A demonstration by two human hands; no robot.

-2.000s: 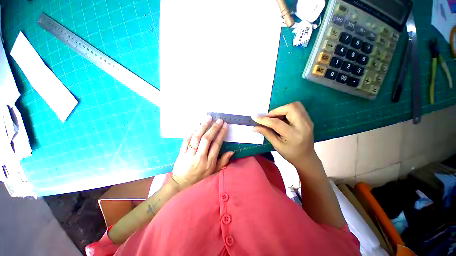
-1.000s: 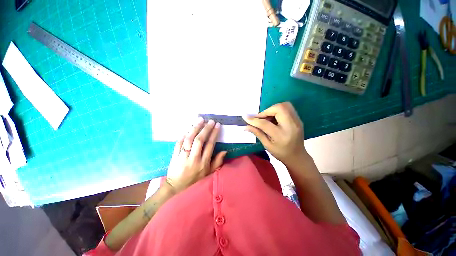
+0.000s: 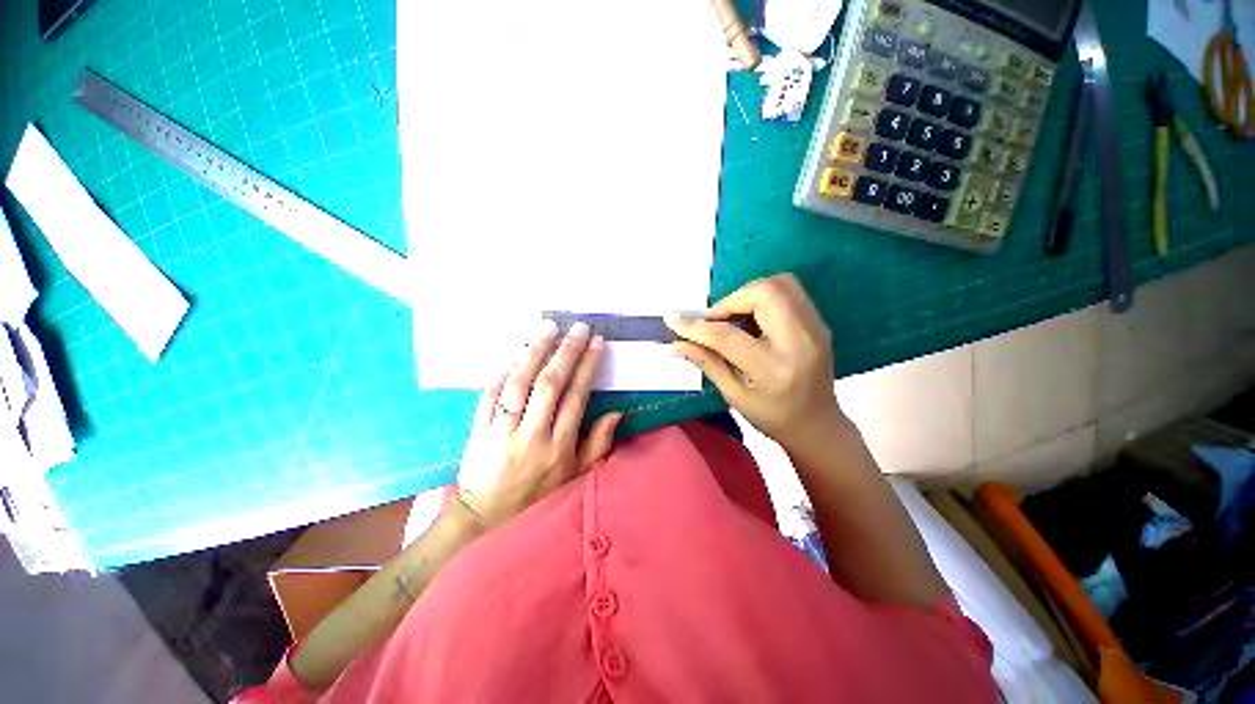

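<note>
A large white sheet (image 3: 558, 165) lies on the green gridded mat in front of me, its lower edge near the table's front. The short dark grey ruler (image 3: 626, 327) lies across the lower part of the sheet. My left hand (image 3: 534, 413) lies flat with its fingertips on the ruler's left part and the paper. My right hand (image 3: 768, 351) pinches the ruler's right end between thumb and fingers near the sheet's right edge. Part of that end is hidden by the fingers. I cannot tell whether the right hand also holds a pencil.
A long steel ruler (image 3: 234, 176) reaches the sheet's left edge. A white card strip (image 3: 97, 241) lies further left. A calculator (image 3: 936, 131), a dark slim tool (image 3: 1069, 179), a metal strip (image 3: 1112, 193), pliers (image 3: 1163, 179) and orange scissors (image 3: 1228, 83) lie right.
The view has shifted, so the table's things sit further left in the picture than two seconds ago. Both hands stay at the short ruler with hardly any movement.
</note>
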